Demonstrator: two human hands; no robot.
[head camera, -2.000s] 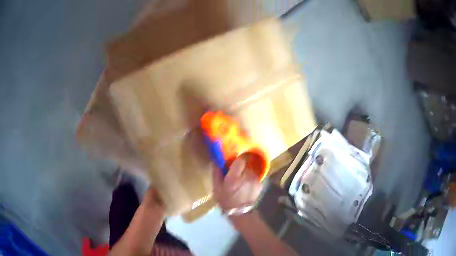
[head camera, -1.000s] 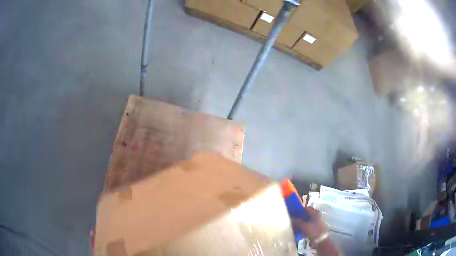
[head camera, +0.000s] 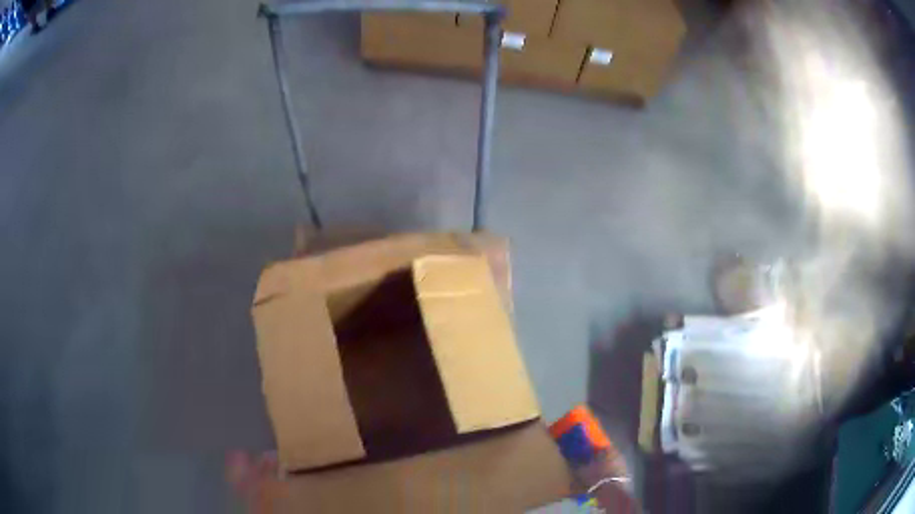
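Observation:
An open brown cardboard carton (head camera: 477, 346) sits upright on the trolley deck (head camera: 499, 263), its opening up and its flaps partly spread. Its inside is dark. My left hand (head camera: 256, 480) is blurred at the carton's near left corner; its fingers cannot be made out. My right hand (head camera: 602, 472) is at the near right corner, closed around an orange and blue tape dispenser (head camera: 582, 436) beside the carton. The hand is partly cut off by the lower edge.
The trolley's grey tube handle (head camera: 489, 131) rises beyond the carton. Closed brown cartons (head camera: 622, 45) with white labels stand at the far side. A pile of whitish printed sheets (head camera: 737, 387) lies on the right. A green tabletop (head camera: 868, 462) shows at the lower right.
The carton, earlier tilted with its taped side showing, now stands opening up on the trolley. The dispenser stays in my right hand, now lower at the carton's right. My left hand is back in view.

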